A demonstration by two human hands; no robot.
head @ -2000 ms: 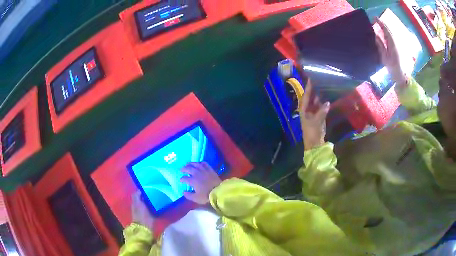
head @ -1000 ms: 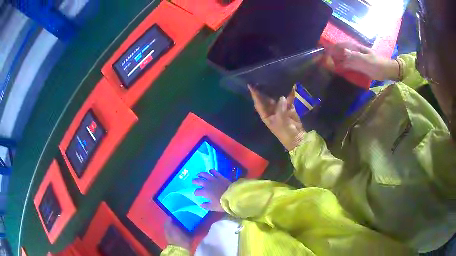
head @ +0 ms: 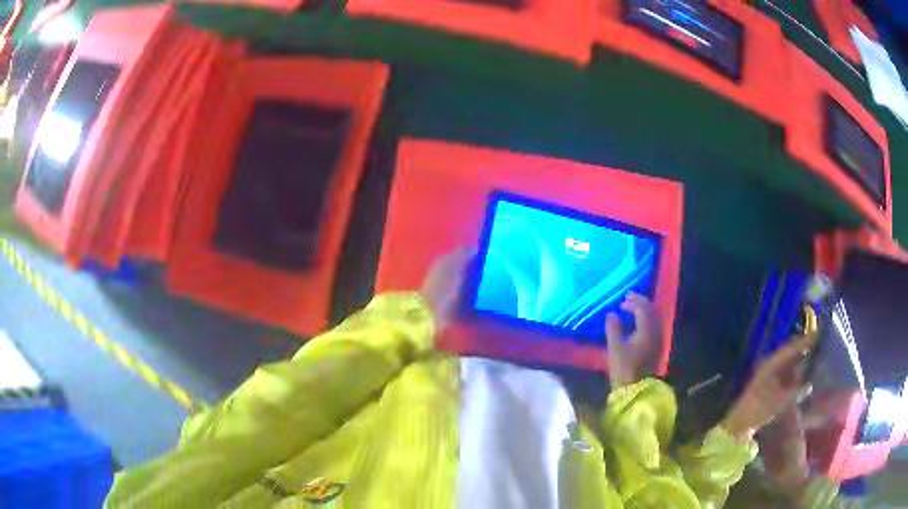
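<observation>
A tablet [head: 564, 266] with a lit blue screen lies on a red foam tray [head: 428, 189] in front of me. My left hand [head: 451, 286] is blurred at the tablet's left edge; whether its fingers grip the edge cannot be told. My right hand [head: 634, 338] is at the screen's lower right corner, fingers slightly curled and apart, holding nothing.
Several red trays with dark tablets lie along the far side and at left [head: 284, 184], beside leaning stacked foam trays [head: 149, 149]. A blue tape dispenser [head: 779, 313] and another person's hands [head: 772, 390] are at right. A blue crate [head: 55, 462] is at lower left.
The view has swung left, so the tablet sits more level and the left stack shows. My right hand has moved from mid-screen to the lower right corner. My left hand stays at the left edge.
</observation>
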